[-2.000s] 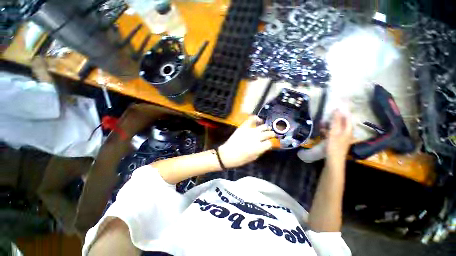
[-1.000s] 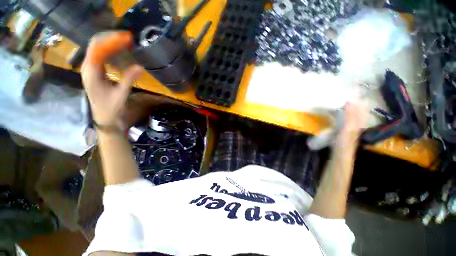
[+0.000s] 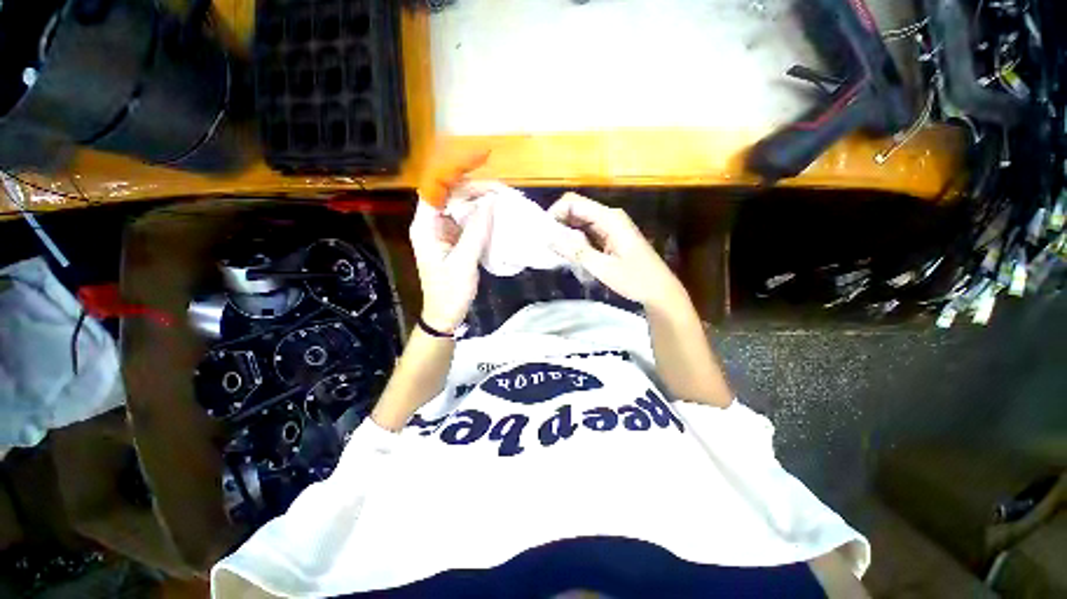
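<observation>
A white crumpled wiping cloth [image 3: 510,234] is stretched between my two hands, just in front of the bench edge and above my lap. My left hand [image 3: 451,252], with orange finger cots on its fingers and a dark band at the wrist, grips the cloth's left side. My right hand [image 3: 608,240] is bare and pinches the cloth's right side. Some fingertips are hidden by the cloth. No housing is in my hands.
A cardboard box [image 3: 164,386] of black housings [image 3: 314,355] stands below the bench at left. On the bench are stacked dark housings [image 3: 152,88], a black parts tray [image 3: 330,88], a pale mat [image 3: 608,70] and a black L-shaped tool [image 3: 837,100]. Cable pigtails [image 3: 995,263] hang at right.
The housing my left hand held two seconds ago is out of my hands. My left hand has come back from the left-hand stack, and both hands now meet at the cloth. The view has shifted down.
</observation>
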